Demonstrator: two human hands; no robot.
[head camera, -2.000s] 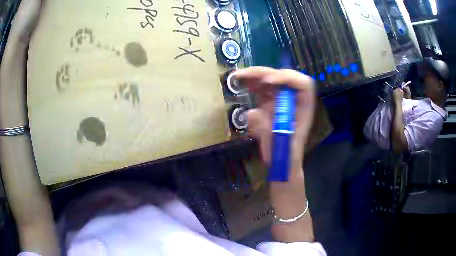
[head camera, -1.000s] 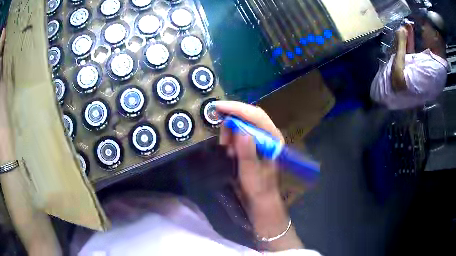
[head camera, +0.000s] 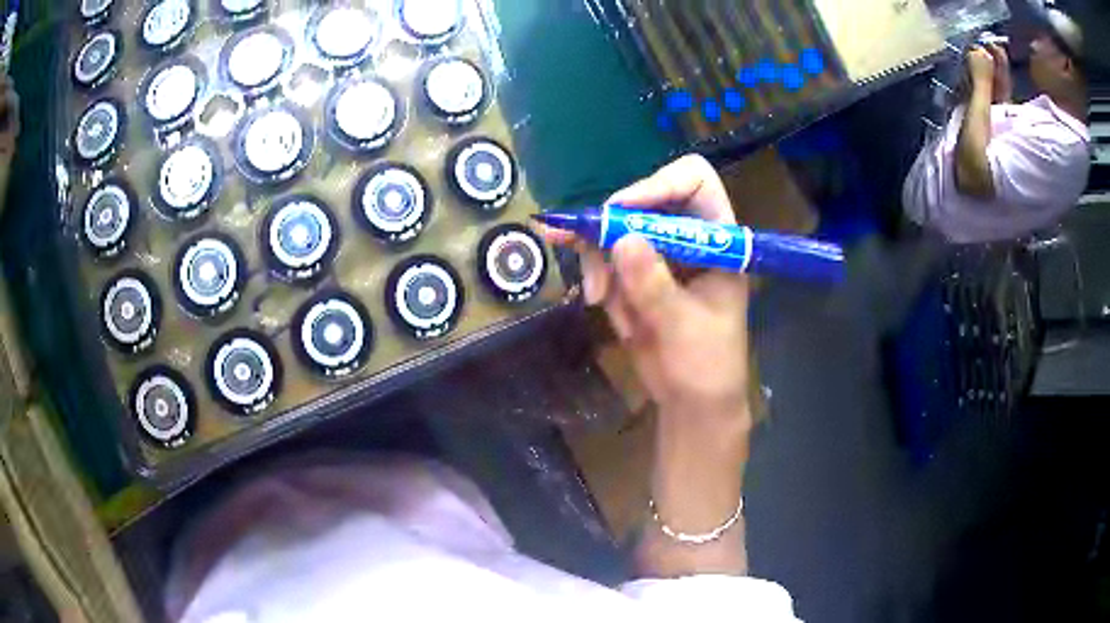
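My right hand (head camera: 676, 274) holds a blue marker pen (head camera: 700, 241), its dark nib pointing left, near the tray's right corner. The clear plastic tray (head camera: 365, 393) holds rows of round parts (head camera: 332, 335) with black rims and silver-white rings; several upper ones look plain white from glare. At the left edge a cardboard sheet (head camera: 61, 511) shows edge-on, off the tray. Of my left hand (head camera: 6, 116), only a small dark, blurred part shows at the left edge; its fingers cannot be made out.
A stack of filled trays (head camera: 730, 55) stands at the upper right, with bright blue marks (head camera: 743, 83) on its edge and brown board on top. The green mat (head camera: 566, 110) lies between tray and stack. A person in pale pink (head camera: 1010, 164) is at right. Brown cardboard (head camera: 761, 201) shows below the stack.
The cardboard sheet has moved left off the tray, uncovering the rows of round parts. My right hand has turned the marker from upright to nearly level, nib towards the tray.
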